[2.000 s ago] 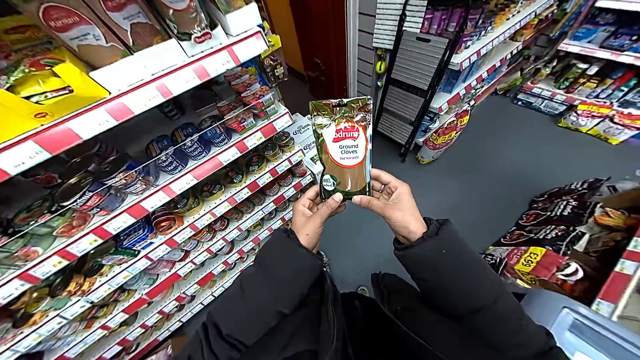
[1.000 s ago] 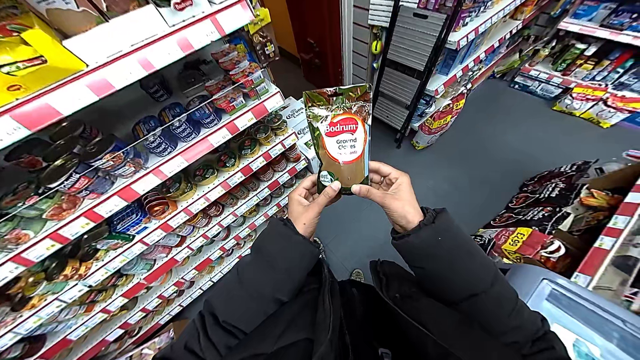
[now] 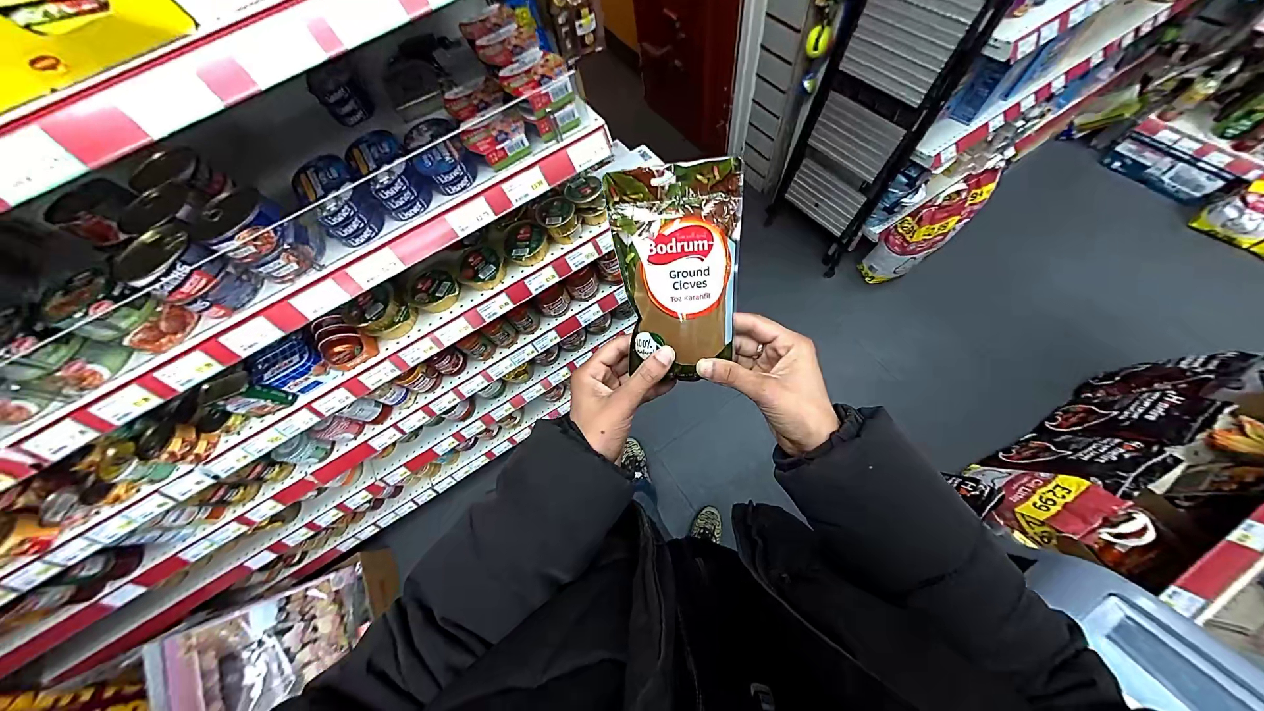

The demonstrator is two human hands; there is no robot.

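A plastic packet of Bodrum ground cloves (image 3: 681, 272) is held upright in front of me, its printed front towards the camera and brown powder showing through a window. My left hand (image 3: 620, 393) pinches its lower left corner, thumb on the front. At the lower right corner my right hand (image 3: 775, 380) grips it the same way, with a ring on one finger. Fingers behind the packet are partly hidden. Both arms wear black padded sleeves.
Shelves (image 3: 346, 272) of tins and jars run along the left. A folding stepladder (image 3: 869, 118) stands beyond the packet. Black bags (image 3: 1106, 425) lie at the right, near a grey-blue plastic lid (image 3: 1165, 632). My shoes are on the grey floor (image 3: 869, 346).
Both hands keep hold of the packet throughout. The view has shifted somewhat, and my shoes show more plainly now.
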